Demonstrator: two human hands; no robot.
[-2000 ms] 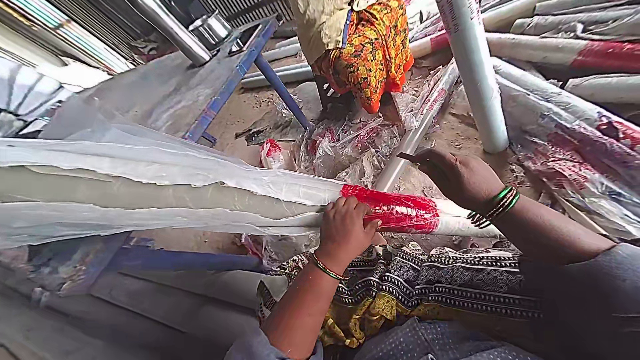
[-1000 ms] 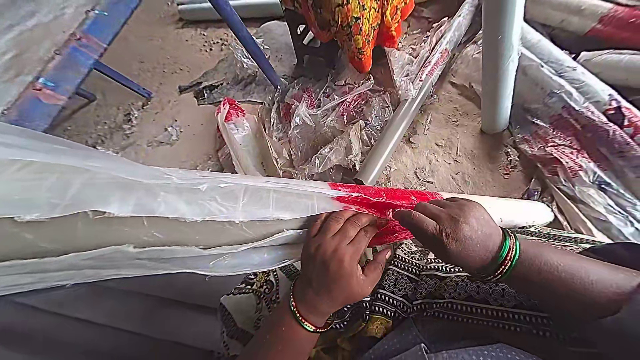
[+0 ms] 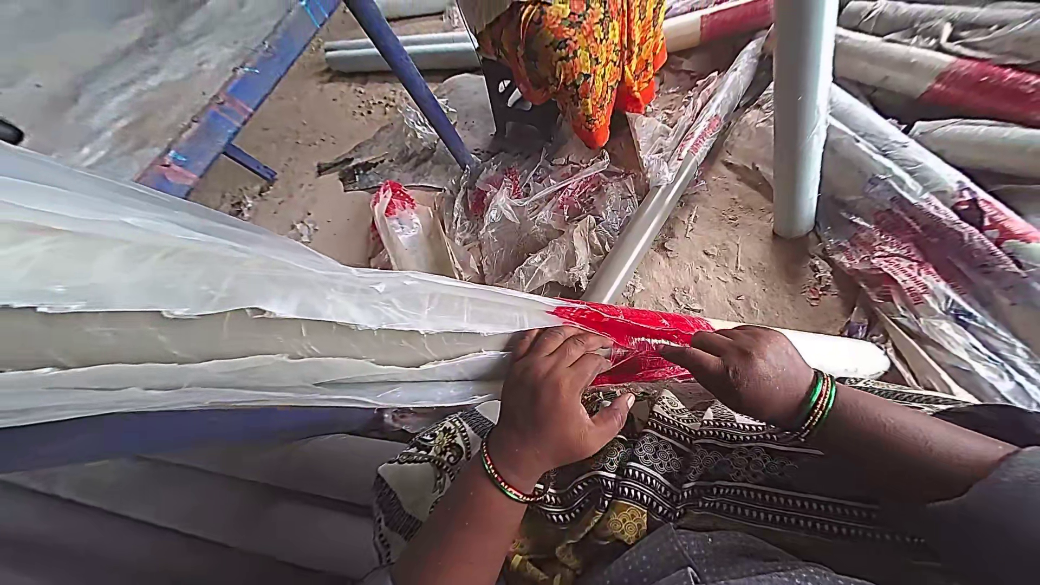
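A long off-white roll or pipe [image 3: 845, 355] lies across my lap, its bare end to the right. Translucent plastic wrap [image 3: 439, 301] covers it, slit lengthwise and spread apart on the left. Near the right end the wrap turns into a red plastic band [image 3: 642, 323], which is split too. My left hand [image 3: 561, 390] rests on the roll at the band's left part, fingers bent over the slit edge; whether it grips the film is unclear. At the split in the red band, my right hand [image 3: 739, 370] has its index finger and thumb close together, apparently pinching the film.
A blue metal frame [image 3: 236, 101] with legs stands at upper left. Crumpled plastic wrap [image 3: 561, 219] litters the dirt floor beside a thin pale pipe [image 3: 650, 231]. A grey upright post [image 3: 800, 122] rises behind the roll's end. Wrapped rolls [image 3: 967, 81] lie at right; a person in orange floral cloth [image 3: 585, 57] is ahead.
Two seconds ago my right hand was raised above the red band, which looked whole. It has come down onto the band, and the band is now split. The view has shifted.
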